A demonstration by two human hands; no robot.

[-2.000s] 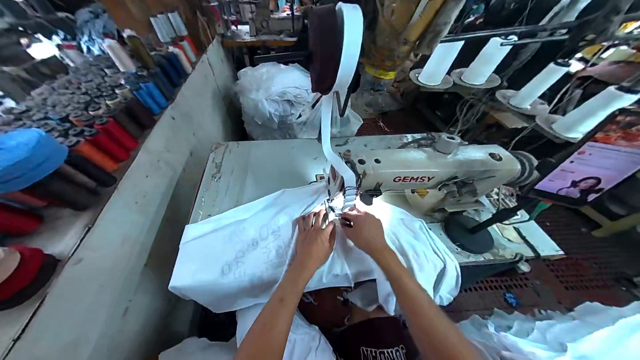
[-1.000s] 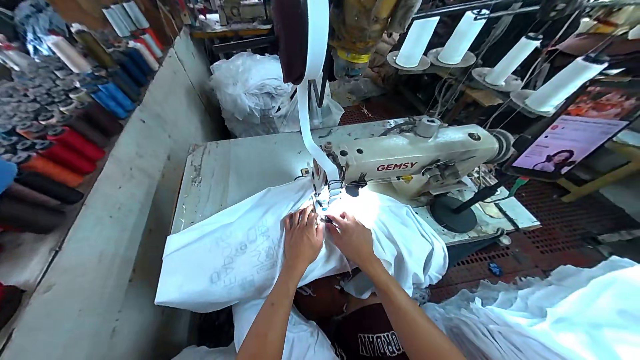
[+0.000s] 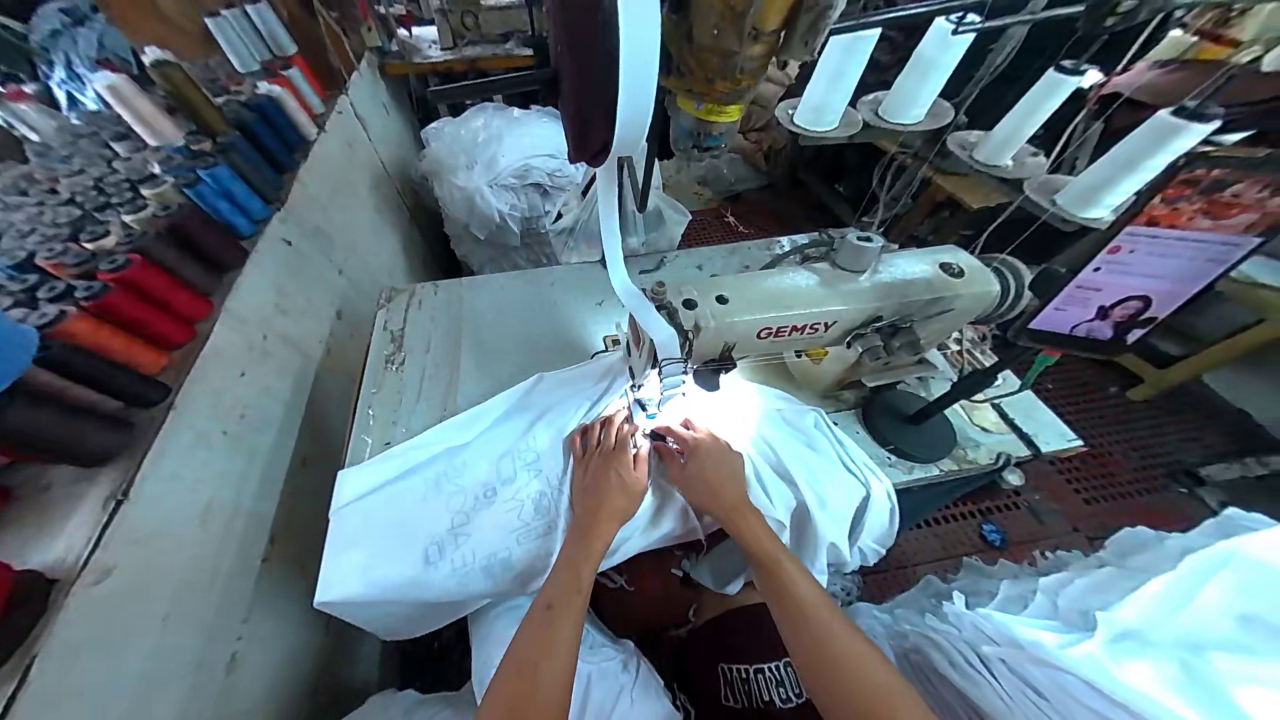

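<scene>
White fabric (image 3: 450,500) with faint print showing through lies across the bed of a Gemsy sewing machine (image 3: 840,300). Just in front of the lit needle area, my left hand (image 3: 608,475) rests on the fabric with its fingers pressed down. Close on its right, my right hand (image 3: 705,470) pinches the fabric edge, and a small dark thing shows at its fingertips. A white tape (image 3: 625,260) runs down from above into the guide by the needle. The exact stitching spot is hidden by glare and machine parts.
White thread cones (image 3: 1020,115) stand behind at the right, near a phone (image 3: 1150,260) on a black stand (image 3: 908,425). A low partition (image 3: 250,380) and many coloured spools (image 3: 150,300) lie left. Stacked white cloth (image 3: 1100,620) sits at the lower right.
The view has shifted somewhat. Both hands stay on the fabric close to the needle; no other plain change shows.
</scene>
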